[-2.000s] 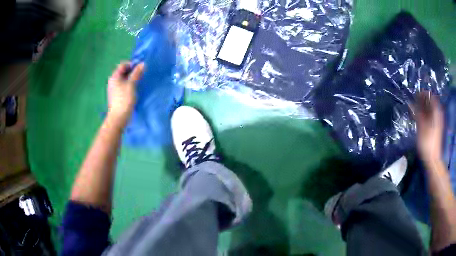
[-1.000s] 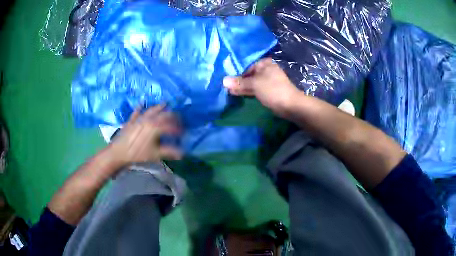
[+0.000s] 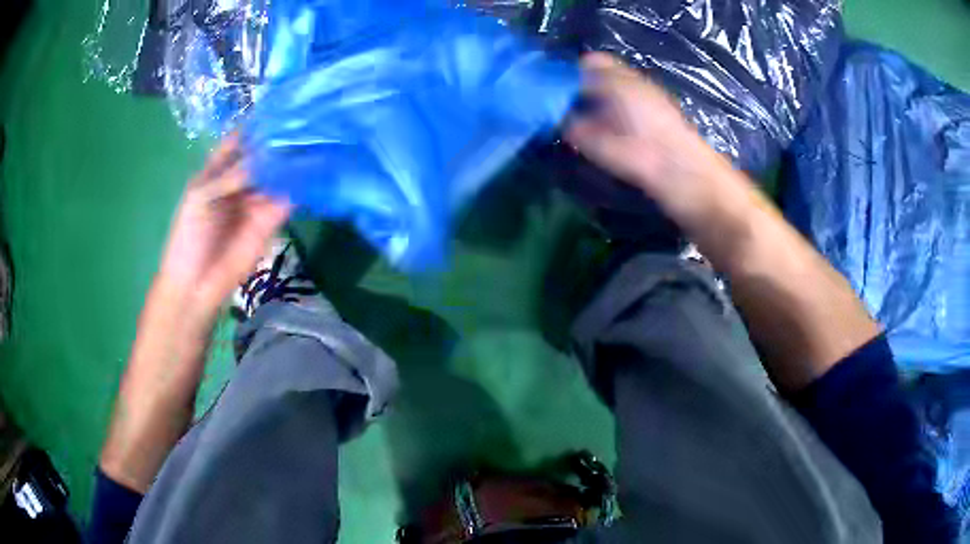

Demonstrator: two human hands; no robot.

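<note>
A bright blue plastic bag (image 3: 394, 117) is stretched between my two hands above the floor, its lower edge hanging to a point in the middle. It is blurred by motion. My left hand (image 3: 226, 218) is shut on the bag's left edge. My right hand (image 3: 622, 122) is shut on the bag's right corner. Behind the bag, dark polybagged garments (image 3: 723, 64) lie on the floor at the top right. Glossy clear film (image 3: 202, 74) shows at the top left, partly covered by the blue bag.
A large blue bag (image 3: 888, 202) lies at the right edge. My shoe (image 3: 274, 278) and trouser legs are below the held bag. A brown and black object (image 3: 521, 505) is on the green floor between my legs. A dark item with a white label (image 3: 40, 494) is at the lower left.
Both hands have moved apart and up, pulling the blue bag between them. Earlier my left hand was blurred near its lower edge. The scanner seen two seconds ago no longer shows.
</note>
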